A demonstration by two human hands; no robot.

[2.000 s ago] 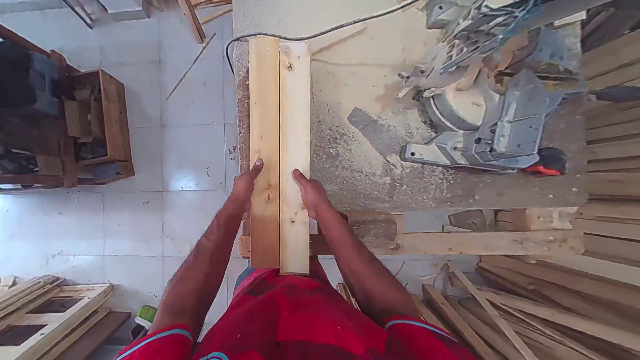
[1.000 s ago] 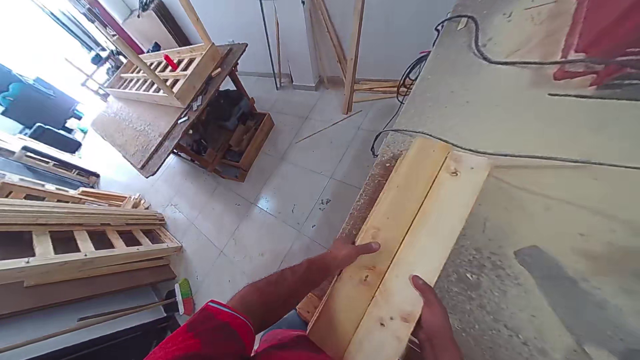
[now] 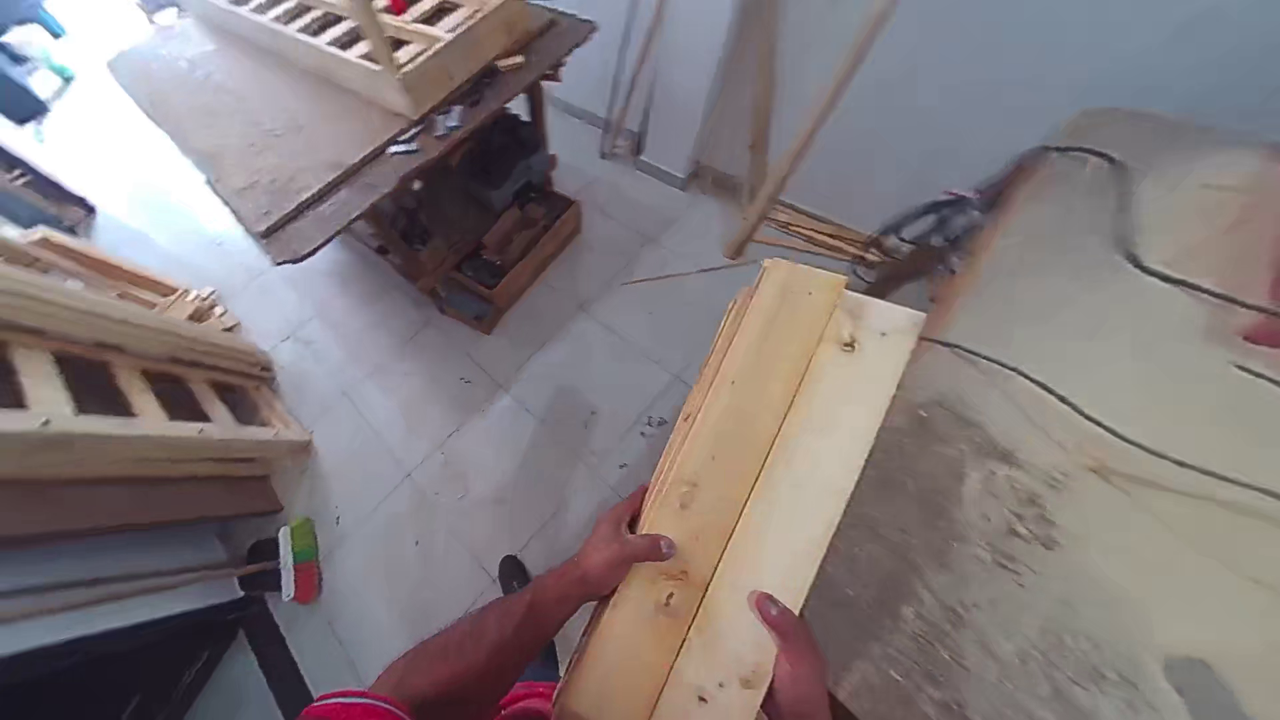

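Two stacks of wooden boards lie side by side between my hands, a thin seam between them. The left stack (image 3: 735,440) is yellower and shows several board edges along its left side. The right one (image 3: 815,450) is paler, with knots near both ends. My left hand (image 3: 620,550) grips the left edge, thumb on top. Around the right edge, low in the view, my right hand (image 3: 795,650) holds on with its thumb on the pale board; its fingers are hidden beneath.
The dusty workbench (image 3: 930,560) with a black cable (image 3: 1060,400) is at right. Slatted wooden frames (image 3: 150,430) and a broom (image 3: 300,560) are at left. Ahead stand a wooden table (image 3: 270,130), an open wooden box (image 3: 540,250) and leaning wood strips (image 3: 815,130).
The view has swung left, away from the miter saw. The boards, flat on the workbench two seconds ago, are now lifted and held over its left edge and the floor.
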